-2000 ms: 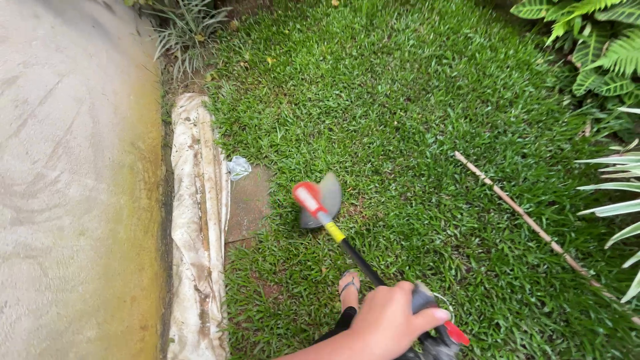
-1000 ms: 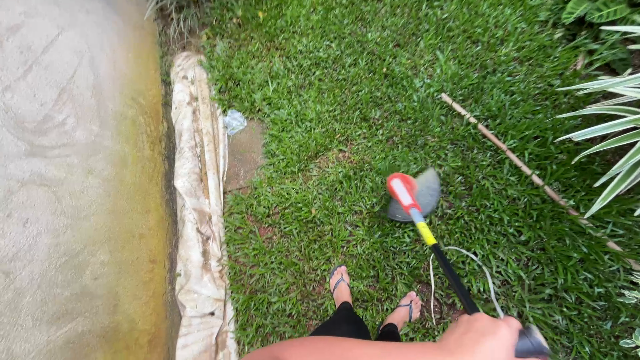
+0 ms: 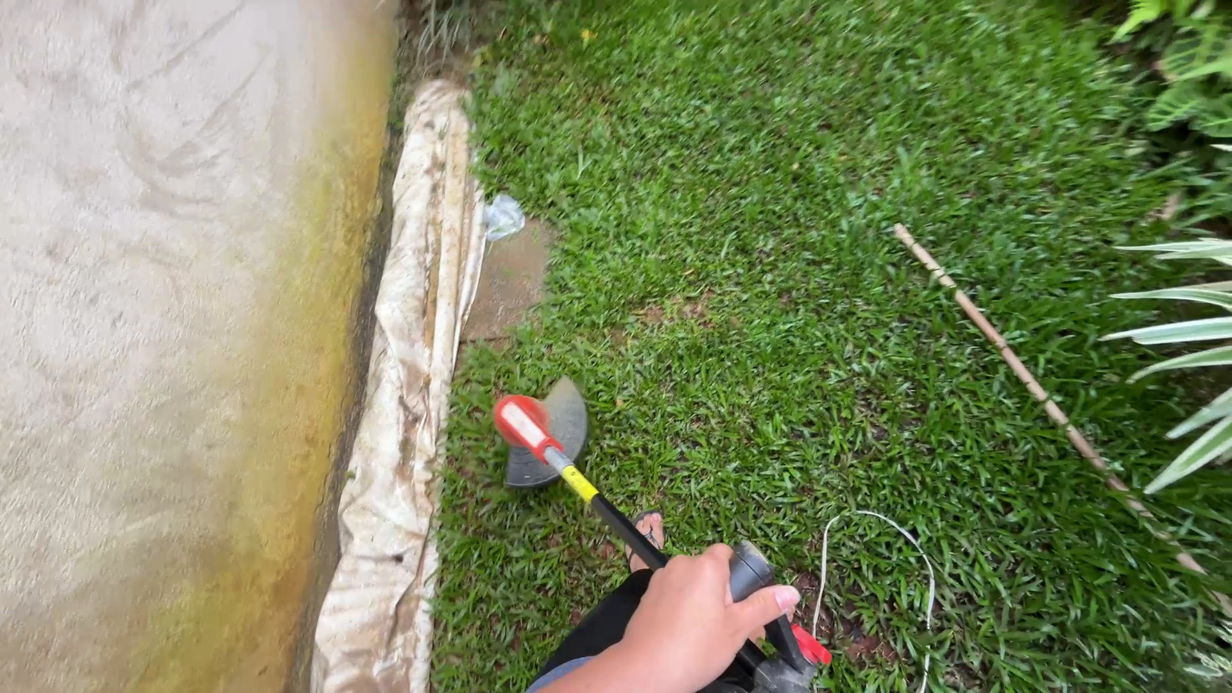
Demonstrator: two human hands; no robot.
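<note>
My left hand [image 3: 698, 616] reaches in from the bottom edge and is closed around the black front handle of a string trimmer [image 3: 626, 529]. The trimmer's shaft is black with a yellow band and slants up and left. Its red and white head [image 3: 525, 423], with a dark guard [image 3: 568, 428] beside it, is low over the grass, close to the soiled white cloth sheet. A red part shows by the handle, right of my thumb. My right hand is out of view. One foot in a flip-flop [image 3: 647, 539] shows beside the shaft.
A rough wall [image 3: 192, 337] with yellow stains fills the left side. Along it lies the bunched sheet [image 3: 375, 510], beside a paving slab [image 3: 510, 279] and crumpled clear plastic [image 3: 503, 218]. A long stick [image 3: 1030, 375], a white cord [image 3: 900, 525] and striped leaves [image 3: 1184, 332] are at right.
The trimmer head has swung left, from over the grass at right a second ago to near the sheet. My left hand has moved left with it and still holds the handle.
</note>
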